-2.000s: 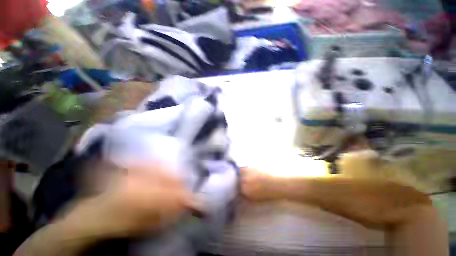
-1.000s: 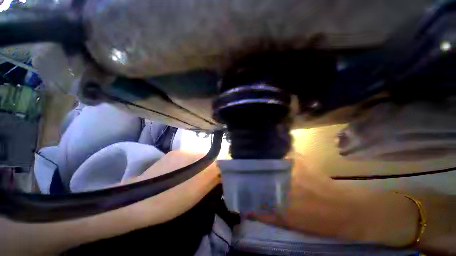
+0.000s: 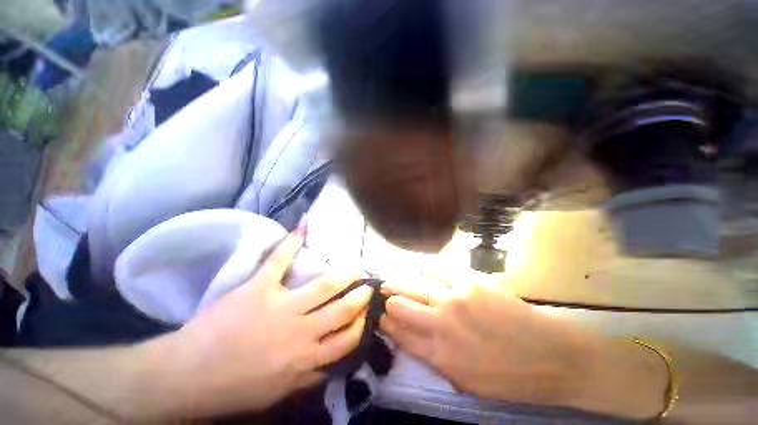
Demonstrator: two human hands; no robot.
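My left hand (image 3: 266, 324) and my right hand (image 3: 474, 336) meet at the lower middle, fingertips pinching a black fabric section (image 3: 353, 344) between them. Pale grey-white garment panels (image 3: 179, 187) with black parts lie bunched left of and beyond my left hand. The sewing machine head (image 3: 532, 50) looms blurred and close across the top right. A blurred dark brown machine part (image 3: 399, 166) hangs above the fingers and hides some of the brightly lit area behind them. The presser foot and needle cannot be made out.
The dark thread tension assembly (image 3: 661, 166) with a grey cap is at the right, above my right forearm. A small knurled part (image 3: 490, 236) stands beside the lit area. Brown cardboard (image 3: 83, 133) edges the left side. A dark line crosses the pale surface at right.
The view has pulled back from the machine head, which sat huge across the top. Both hands now show at the black fabric, where the tension assembly hid them; that assembly now appears farther right.
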